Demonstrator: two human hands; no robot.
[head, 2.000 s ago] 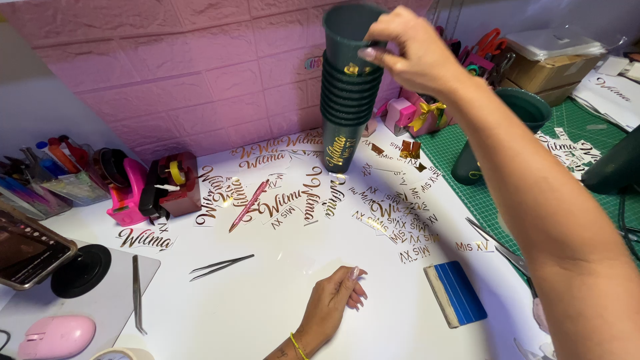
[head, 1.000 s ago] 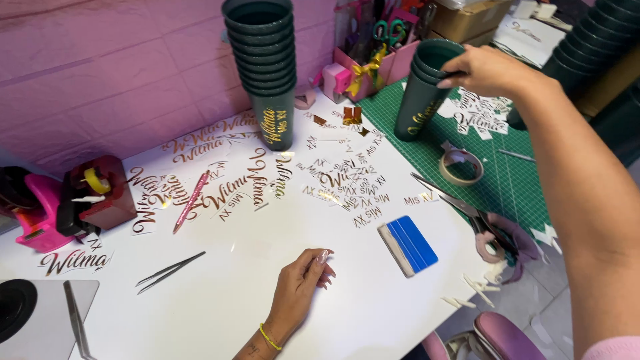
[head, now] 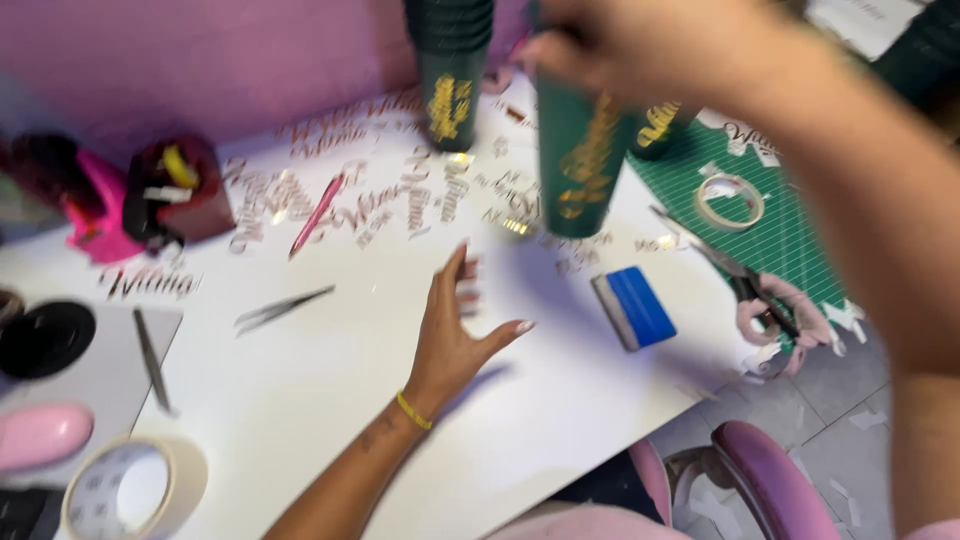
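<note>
A dark green plastic cup [head: 581, 161] with gold lettering hangs from my right hand [head: 630, 45], which grips it near its rim, above the table's back half. My left hand [head: 457, 322] is over the white table, fingers spread and holding nothing. A stack of green cups [head: 454, 75] stands at the back. Another green cup [head: 660, 131] with gold lettering stands partly hidden behind my right hand. Between the hands and the wall lie many lettering decals [head: 420, 195] on clear film. A blue squeegee [head: 640, 309] lies right of my left hand.
Black tweezers [head: 285, 309], a pink pen [head: 316, 216] and a tape dispenser [head: 180, 195] are on the left. A masking tape roll [head: 124, 491] is near the front left. Scissors [head: 739, 277] and a small tape roll [head: 729, 202] lie at the green cutting mat [head: 787, 232]. A chair armrest [head: 776, 480] stands below.
My right hand has brought a cup from the cutting mat leftward over the white table. My left hand has opened its fingers. Earlier, the right hand set the cup stack down at the back.
</note>
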